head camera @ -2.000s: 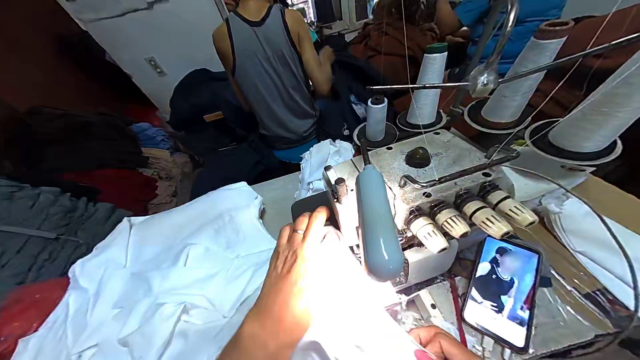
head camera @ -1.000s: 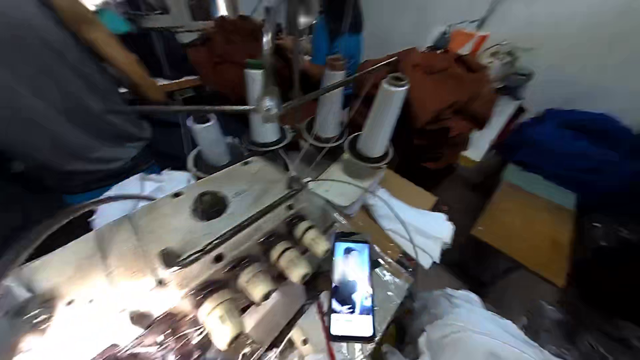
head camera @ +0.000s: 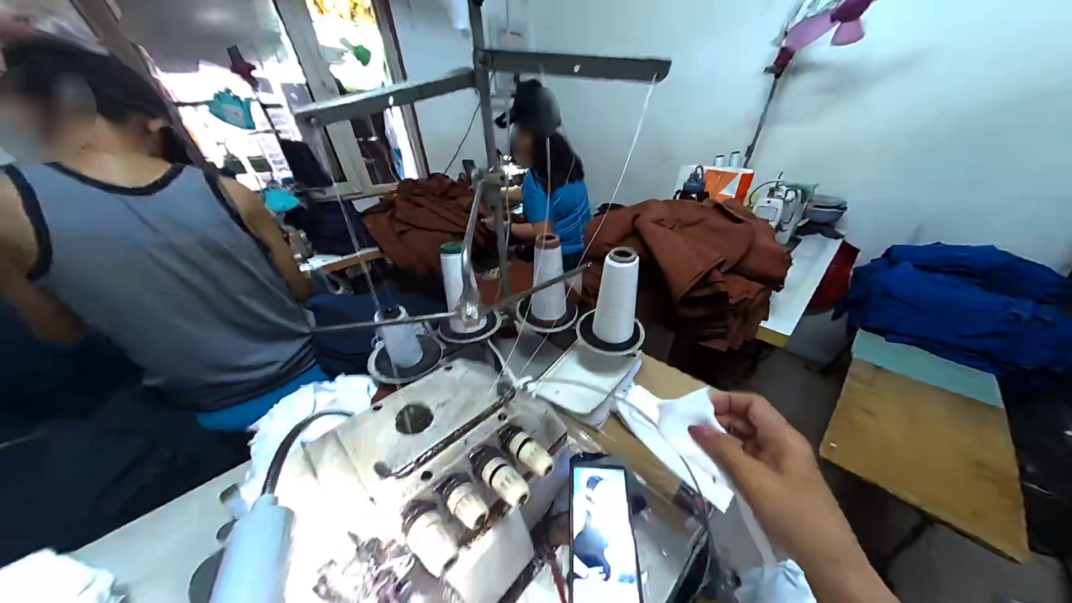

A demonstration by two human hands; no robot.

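Note:
My right hand point(head camera: 775, 469) pinches the corner of a white fabric piece point(head camera: 682, 427) between thumb and fingers, at the right of the sewing machine. My left hand is out of the frame. The overlock sewing machine point(head camera: 360, 444) has a row of several cream tension dials point(head camera: 502, 475) on its front. A smartphone point(head camera: 605, 528) with a lit screen stands just in front of the dials. Behind the machine are several white thread cones point(head camera: 617, 297) on round holders, with threads running up to a metal stand point(head camera: 578, 65). A grey-blue lamp point(head camera: 251, 553) glows at lower left.
A co-worker in a grey tank top point(head camera: 159, 285) sits close at left; another in a blue shirt point(head camera: 554, 201) works farther back. Brown fabric heaps point(head camera: 687, 260) lie behind the cones. At right are a wooden board point(head camera: 925, 452) and a blue fabric pile point(head camera: 963, 301).
The view has swung far to the right and up. My right hand, at the front of the machine two seconds ago, is now at its right side, holding white fabric. My left hand has left the view.

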